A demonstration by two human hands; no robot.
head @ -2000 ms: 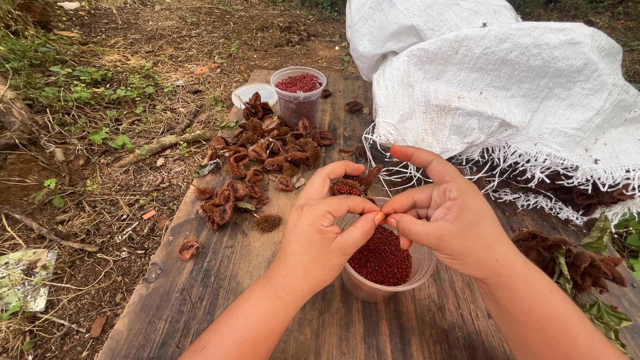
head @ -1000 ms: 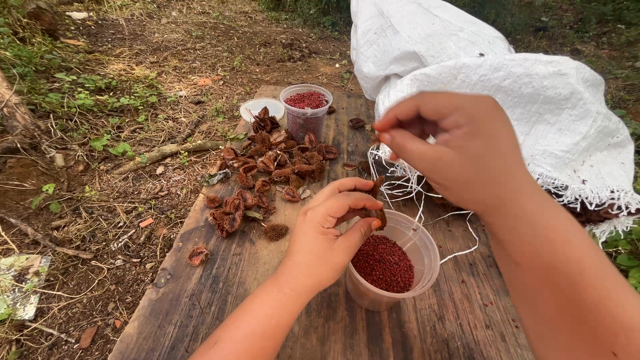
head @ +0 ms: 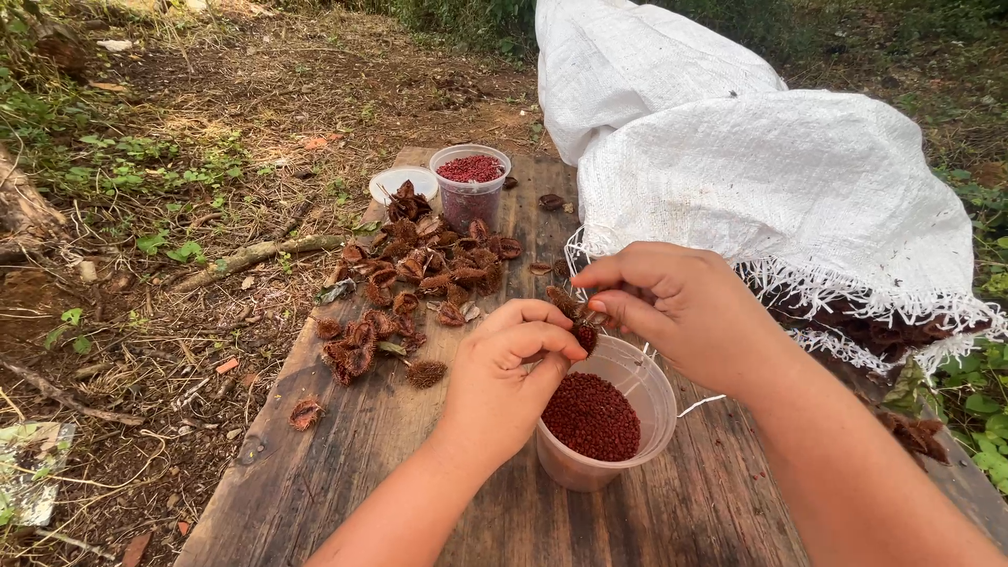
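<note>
My left hand [head: 516, 370] pinches a spiny brown annatto pod [head: 581, 319], split apart with red seeds showing inside, over a clear plastic tub [head: 665, 409]. The thumb and forefinger of my right hand [head: 669, 303] are at the pod's right side; whether they grip it or something small is unclear. Dark red seeds [head: 592, 417] lie in the tub under my hands. A heap of opened, dry pods [head: 425, 268] lies on the boards beyond my left hand, and a single closed-looking pod [head: 426, 374] sits nearer to it.
A second plastic tub [head: 471, 189] of red seeds stands behind the heap, beside a round lid [head: 403, 181]. A white woven sack [head: 772, 173] with frayed edges covers the right back of the wooden table [head: 331, 472], with more pods [head: 874, 323] under its opening.
My right hand, raised away from the pod one second ago, has come down beside it. My left hand stays over the near tub, holding a pod.
</note>
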